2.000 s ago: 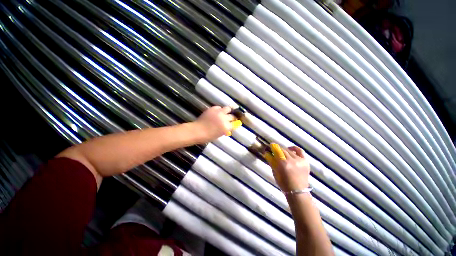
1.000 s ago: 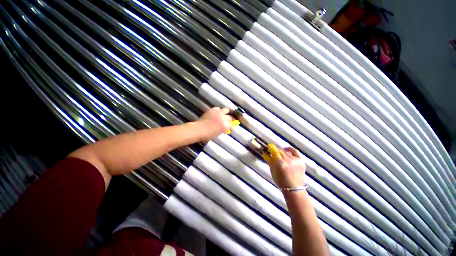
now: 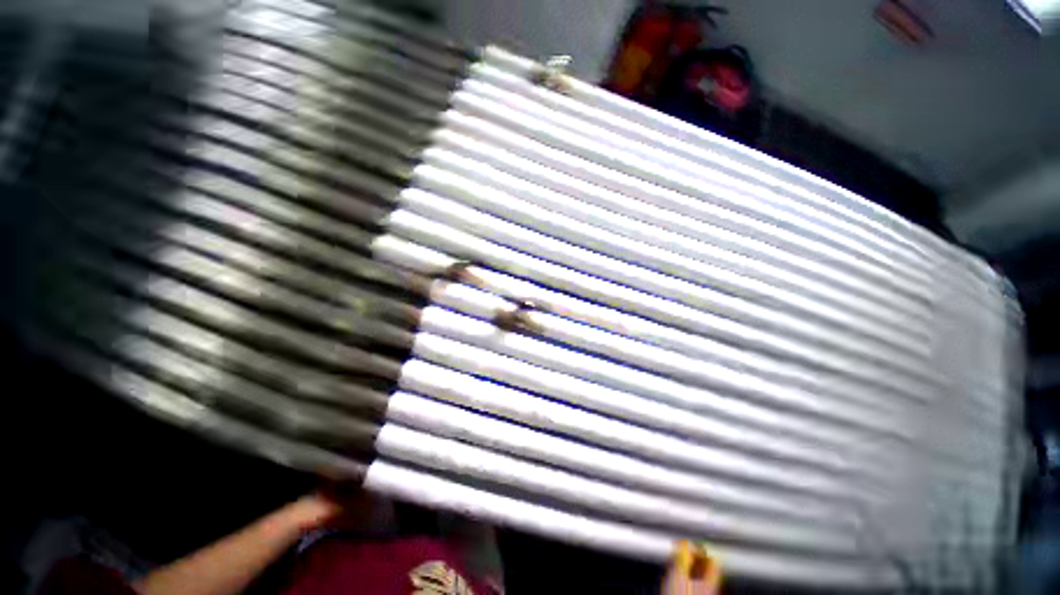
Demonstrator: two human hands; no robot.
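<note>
White cloth (image 3: 651, 337) lies in parallel ridges over the metal tubes. Two small dark clips sit on it near its left edge, one clip (image 3: 462, 274) close to the edge and another clip (image 3: 520, 316) a little to the right. My left hand (image 3: 337, 502) is blurred and dark at the near side of the tubes, away from the clips; its fingers cannot be made out. My right hand (image 3: 694, 570) is cut off by the bottom edge at the cloth's near side, with yellow on the fingertips; its grip is unclear.
Bare metal tubes (image 3: 233, 221) run beside the cloth on the left, blurred. Another clip (image 3: 553, 76) sits at the cloth's far edge. Orange and red items (image 3: 651, 47) and a dark bundle with pink-red (image 3: 718, 91) lie beyond the far edge. The wearer's dark red clothing shows at the bottom.
Both hands have left the two clips and moved back to the near side. The clips stay on the cloth. The view has swung, showing more of the cloth's right end and the floor beyond.
</note>
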